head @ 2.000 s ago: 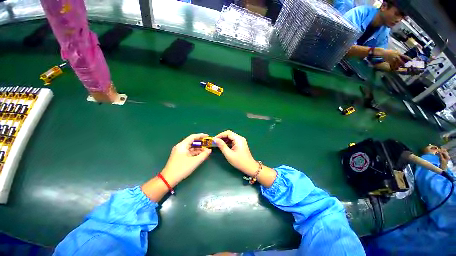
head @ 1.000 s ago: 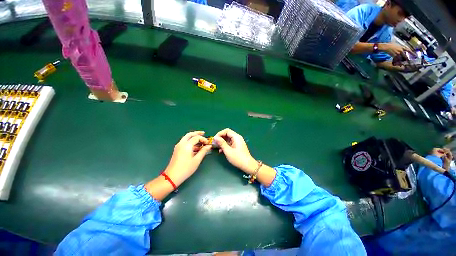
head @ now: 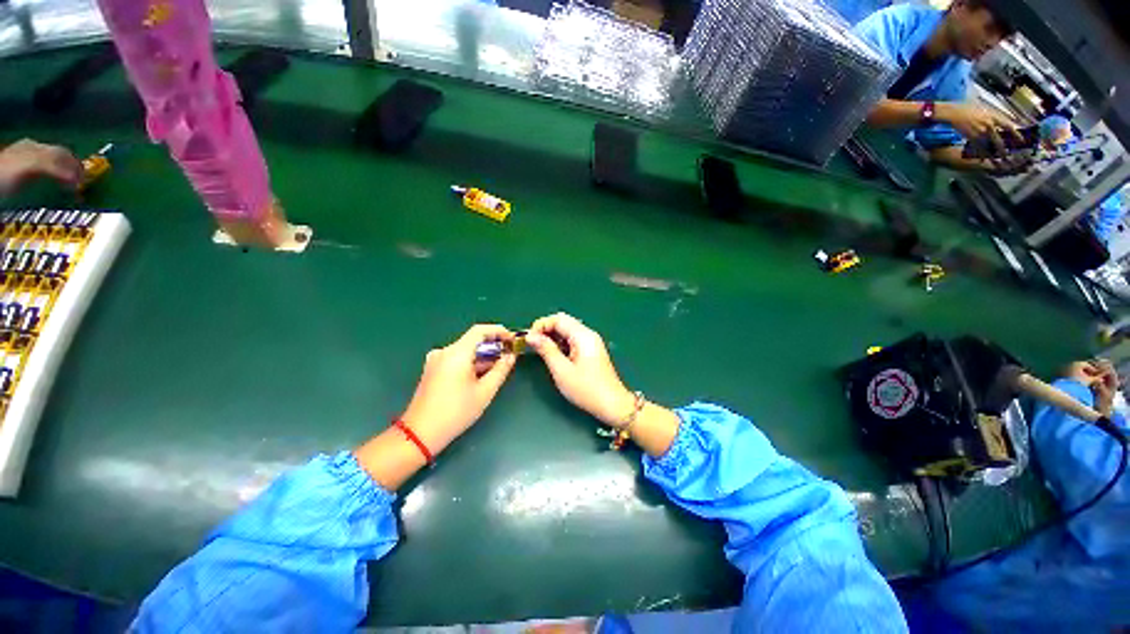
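My left hand point(head: 456, 382) and my right hand point(head: 580, 367) meet over the green surface point(head: 322, 372) and hold one small yellow unit point(head: 519, 343) between their fingertips. Its silvery-blue end piece point(head: 490, 352) sticks out on the left, among my left fingers. My fingertips cover much of the unit. Another yellow unit point(head: 487, 204) lies singly on the green surface beyond my hands, its dark tab to the left.
White parts tray point(head: 77, 325) with yellow-and-dark units at left. Pink-wrapped post point(head: 205, 136) upright at left. Another person's hand point(head: 37, 166) is at a yellow unit, far left. Black boxy device point(head: 911, 409) at right. Black flat pieces point(head: 399, 114) along the far side. Clear trays point(head: 787, 87) on the ledge.
The loose units and black flat pieces have shifted left along the surface. Another person's hand has appeared at the far left unit. My hands stay nearly in place; the end piece shows again.
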